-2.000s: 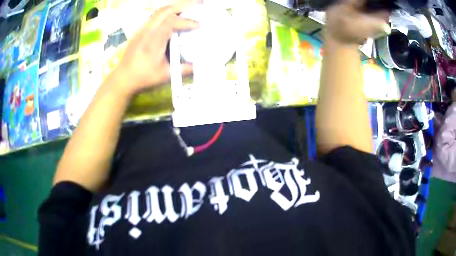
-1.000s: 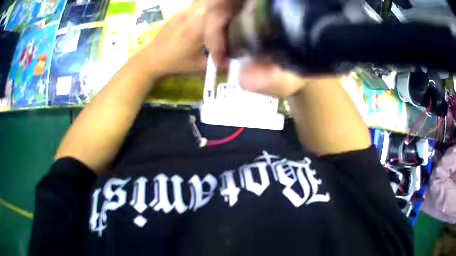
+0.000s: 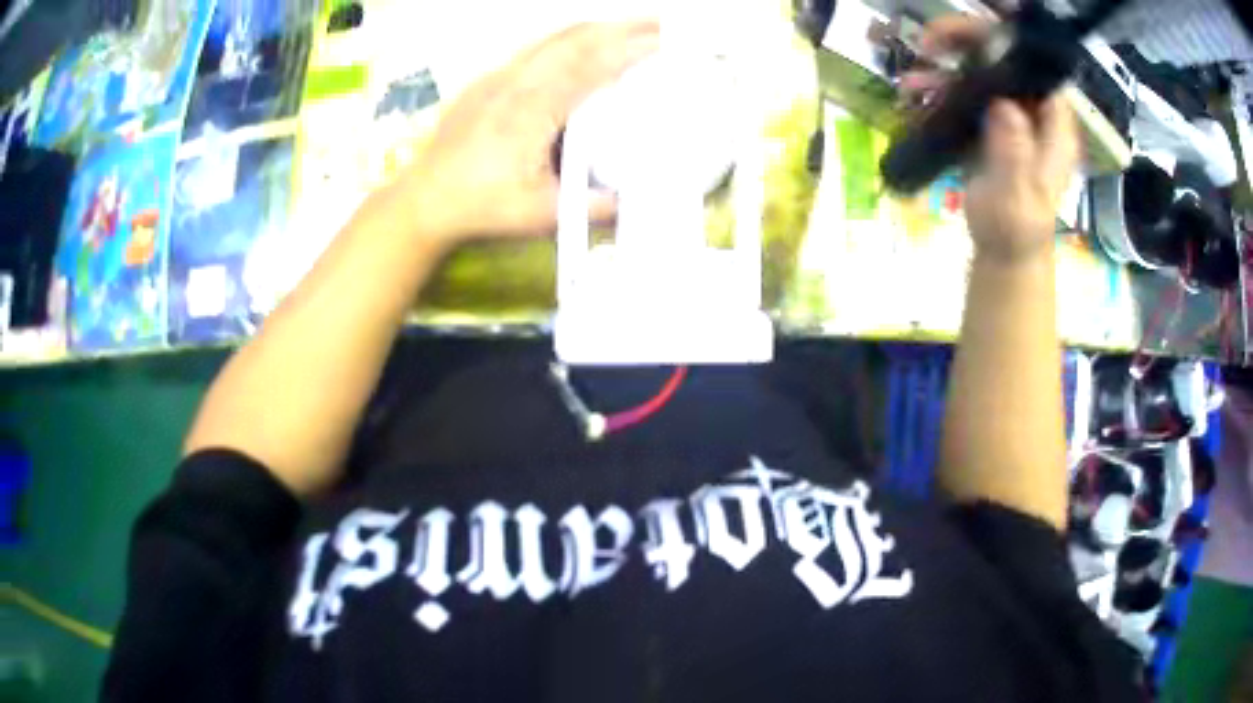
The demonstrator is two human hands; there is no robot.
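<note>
A white plastic housing with a flat frame [image 3: 662,337] lies on the yellow padded nest [image 3: 481,282], its slotted end towards me at the bench edge. Red and dark lead wires [image 3: 646,409] with a small pale connector hang from that end. My left hand [image 3: 515,144] holds the round head of the housing from the left; glare washes out the fingertips' contact. My right hand [image 3: 1010,151] is up at the right, away from the housing, and grips the black electric screwdriver [image 3: 962,117]. The screwdriver's bit cannot be made out.
White-and-black units [image 3: 1161,220] with red wires stand on the bench at the right. Below them is a blue parts crate [image 3: 1184,549] with several more units. Pale boxes stand behind my right hand. Printed sheets [image 3: 117,234] cover the bench at the left. A person's pink sleeve shows at the far right.
My right hand and the screwdriver were over the housing one second ago; they are now up at the right, clear of it. My left hand stays at the housing.
</note>
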